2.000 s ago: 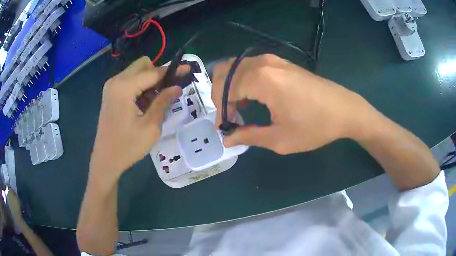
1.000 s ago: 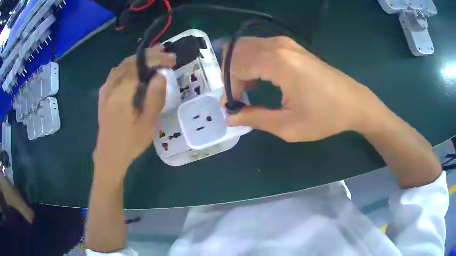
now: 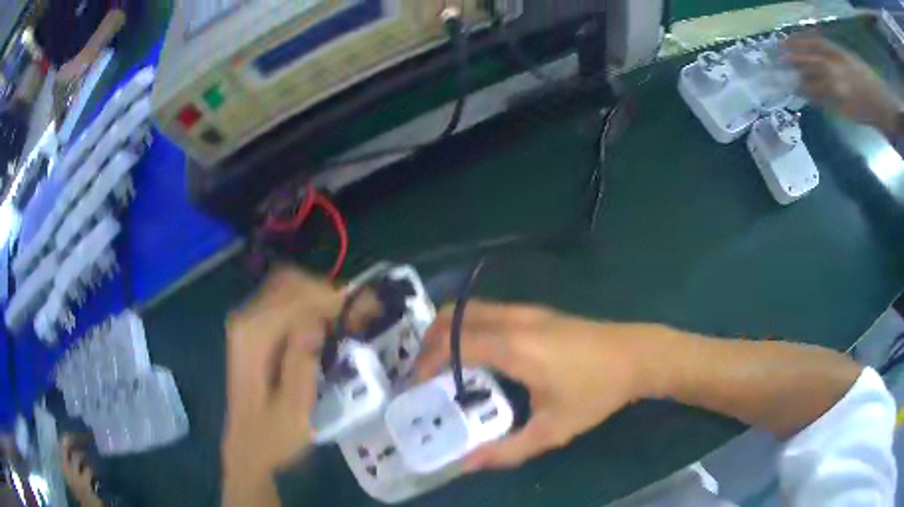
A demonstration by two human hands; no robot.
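Observation:
The white socket board (image 3: 382, 480) lies on the dark green bench, partly covered by both hands. My right hand (image 3: 555, 381) holds a white adapter (image 3: 428, 426) over the board, its outlet face up and its USB ports toward my fingers. A black lead (image 3: 458, 337) ends on this adapter by the ports. My left hand (image 3: 273, 371) is blurred; its fingers are at a second white adapter (image 3: 349, 396) and a black lead that runs down to it. The left fingertips are hard to make out.
A cream tester (image 3: 297, 69) on a black stand is behind. A red wire (image 3: 342, 233) loops before it. White adapters lie at left (image 3: 119, 396), on the blue mat (image 3: 198, 233) and at far right (image 3: 783, 158). Another person's hand (image 3: 843, 79) is over the right group.
The view has tilted up, bringing the tester into sight and the board lower. A white adapter now shows more clearly at my left hand. Another person's hand has appeared at far right.

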